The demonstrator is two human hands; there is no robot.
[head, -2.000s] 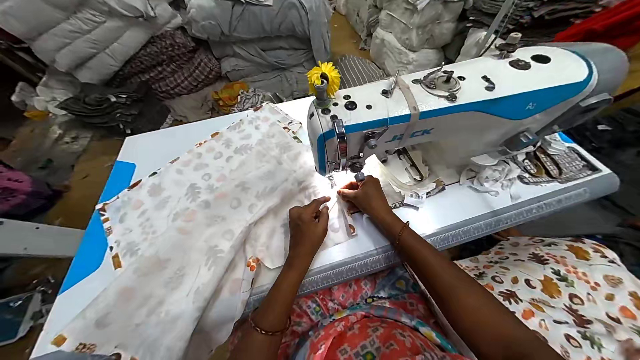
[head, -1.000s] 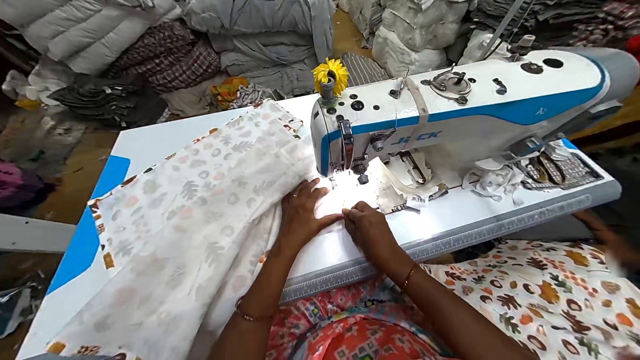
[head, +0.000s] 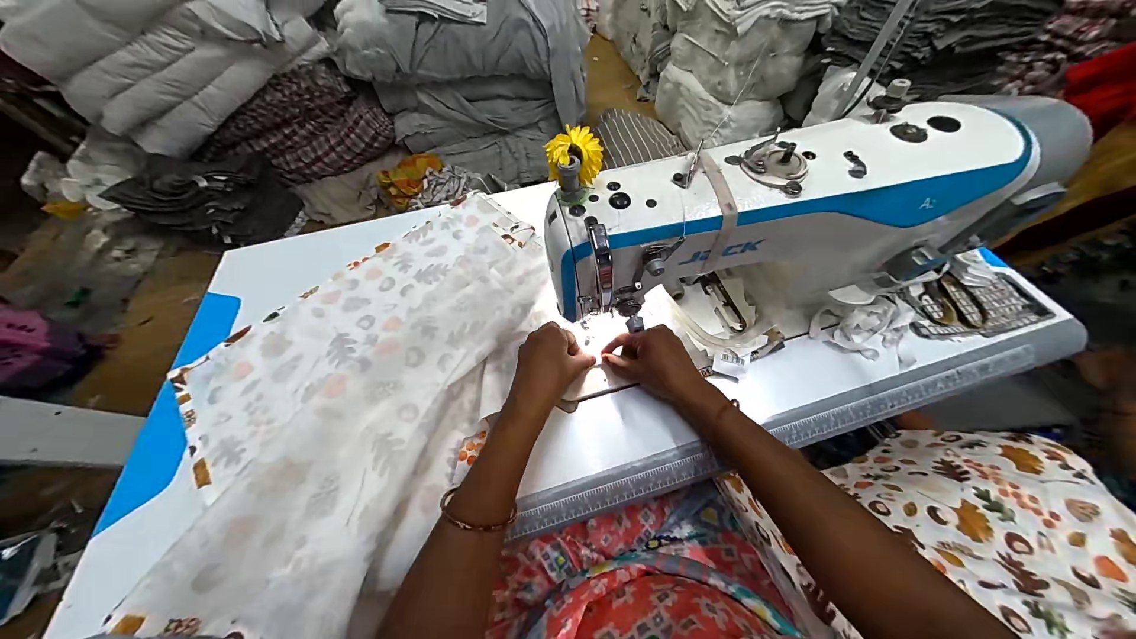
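A white and blue Jack sewing machine [head: 799, 213] stands on a white table, its lamp lighting the needle area brightly. Just in front of the presser foot, my left hand [head: 548, 359] pinches at the edge of a leaf-print fabric [head: 328, 399], which spreads over the table's left side with its paler face up. Close to its right, my right hand [head: 652, 357] has thumb and forefinger pinched together under the needle area; glare hides what lies between the fingertips. More leaf-print fabric [head: 985, 524] drapes at the lower right, below the table edge.
A measuring tape strip [head: 612, 504] runs along the table's front edge [head: 799, 404]. White scraps [head: 865, 324] and a patterned pouch-like piece [head: 985, 306] with scissors handles lie under the machine's right end. Stacks of folded garments [head: 479, 80] stand behind the table.
My hands were farther apart two seconds ago and are now close together before the needle. My left hand has moved up slightly from beside the cloth since one second ago.
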